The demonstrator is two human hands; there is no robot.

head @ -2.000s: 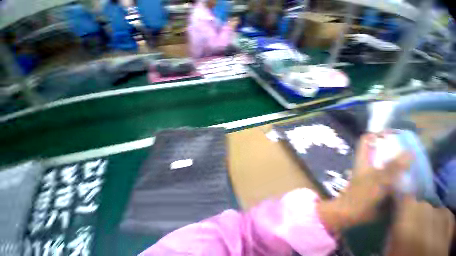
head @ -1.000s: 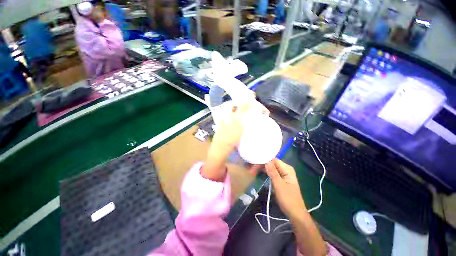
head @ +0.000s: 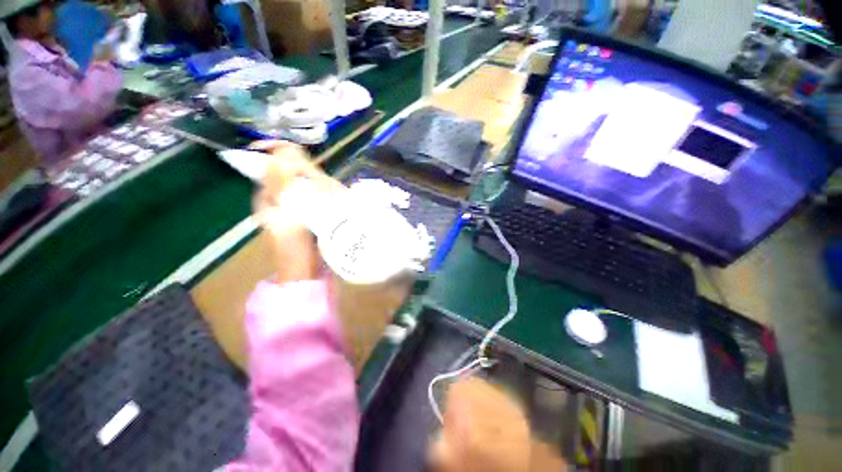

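Observation:
My left hand (head: 288, 189), in a pink sleeve, grips a white headset (head: 365, 244) over the parts tray; its round earcup faces me. My right hand (head: 485, 426) is blurred at the bottom, low by the bench edge. A thin white cable (head: 511, 277) runs from near the keyboard over the bench edge down to my right hand; whether the fingers hold its end cannot be told. The parts tray (head: 446, 241) with a blue rim and white pieces is partly hidden behind the headset.
A dark grey dotted bag (head: 166, 373) with a white piece (head: 118, 423) lies at lower left. Monitor (head: 637, 147), keyboard (head: 591, 258), white puck (head: 586, 326), paper sheet (head: 672, 367) and mouse pad (head: 743, 355) are at right. A worker in pink (head: 55, 88) is at upper left.
The view has turned right. My right hand has moved down, away from the earcup, and the cable now hangs over the bench edge. My left hand still holds the headset.

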